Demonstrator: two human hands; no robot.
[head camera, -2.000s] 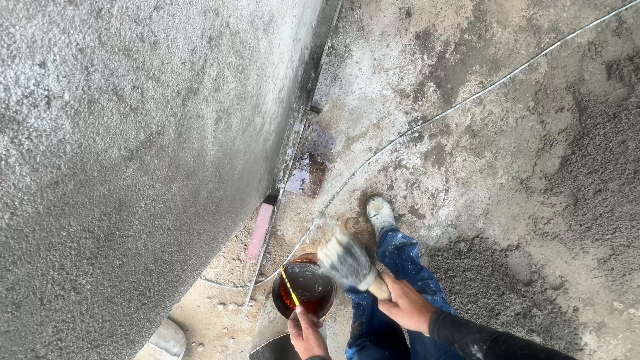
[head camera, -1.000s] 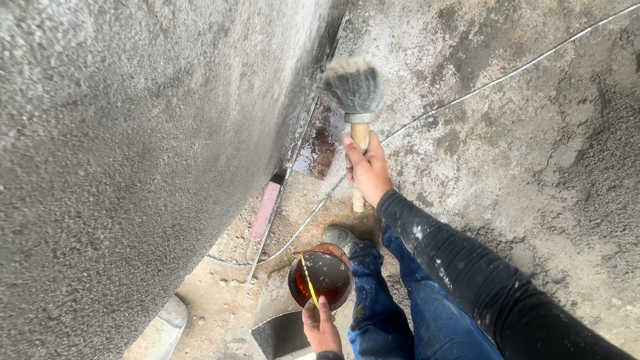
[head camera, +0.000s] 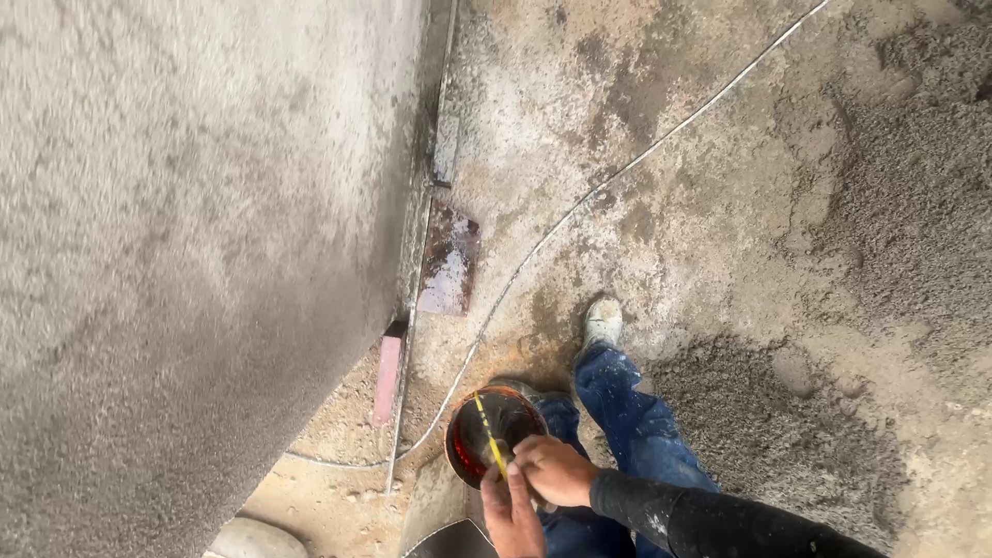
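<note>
Near the bottom middle, my left hand (head camera: 513, 508) is closed on the yellow handle (head camera: 490, 430) that spans the mouth of a bucket (head camera: 459, 457) with a reddish inside. My right hand (head camera: 554, 469) is at the bucket's near rim, right beside my left. Its fingers are curled around the brush handle, which they mostly hide. The brush's bristles (head camera: 513, 422) appear to be down in the bucket, dark and blurred.
A rough plastered wall (head camera: 194, 232) fills the left side. Along its foot lie a thin straight strip (head camera: 403, 380), a pinkish block (head camera: 386, 380) and a stained flat board (head camera: 449, 260). A pale cable (head camera: 535, 248) curves over the floor. Gritty mortar (head camera: 775, 426) lies at the right.
My right hand has come down from beside the wall to the bucket, bringing the brush with it. A second ago the brush was raised, bristles up, above the bucket. My left hand still holds the bucket's handle.
</note>
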